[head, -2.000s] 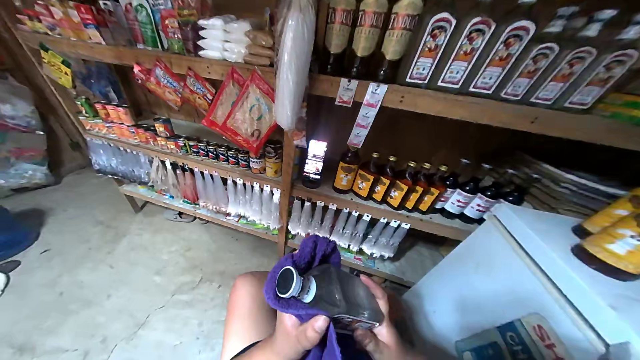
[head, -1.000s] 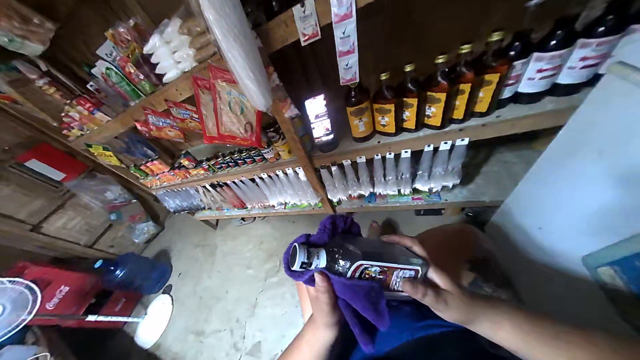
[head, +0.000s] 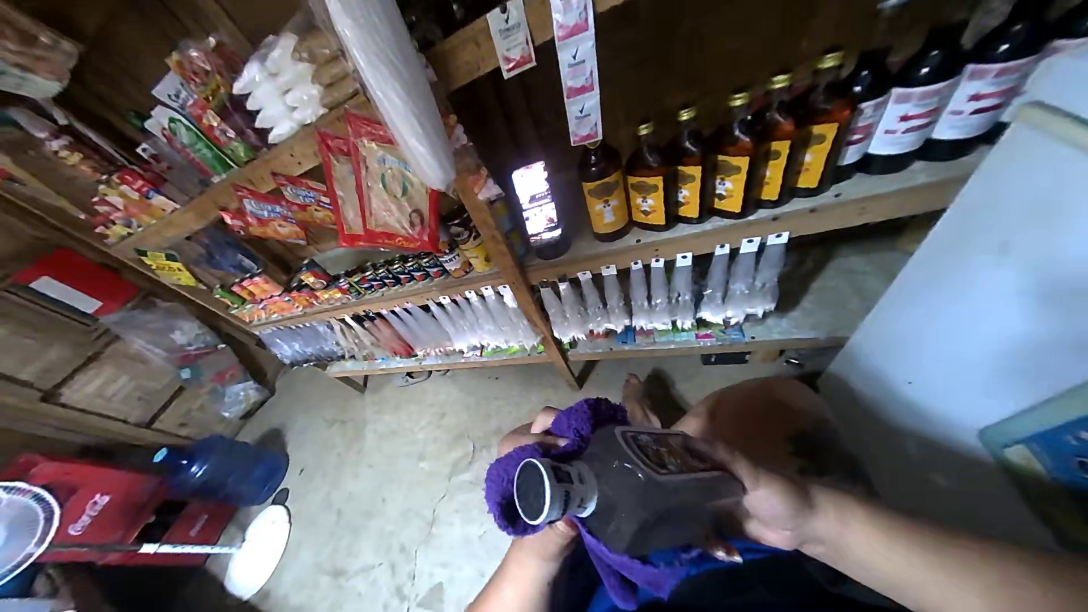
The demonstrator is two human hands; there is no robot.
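Observation:
A capped glass liquor bottle [head: 654, 484] lies tilted over my lap, its cap toward the lower left and a label on its upper side. My right hand [head: 778, 501] grips the bottle's body near the base. A purple terry cloth [head: 595, 416] wraps around the neck and hangs beneath the bottle. Through this cloth, my left hand [head: 544, 535] holds the neck end, with its fingers partly hidden behind cloth and bottle.
Ahead, a wooden shelf [head: 850, 208] carries several brown bottles [head: 650, 183] and a lit phone [head: 537, 208]. Plastic bags [head: 663, 293] hang below. A white appliance [head: 960, 280] stands at right. Left on the floor are a blue water jug [head: 225, 469], red crates [head: 85, 501] and a fan [head: 25, 531].
The bottle has turned in my hands since one second ago, its label now facing more upward and away. The view has swung, bringing the crates and jug into sight since two seconds ago.

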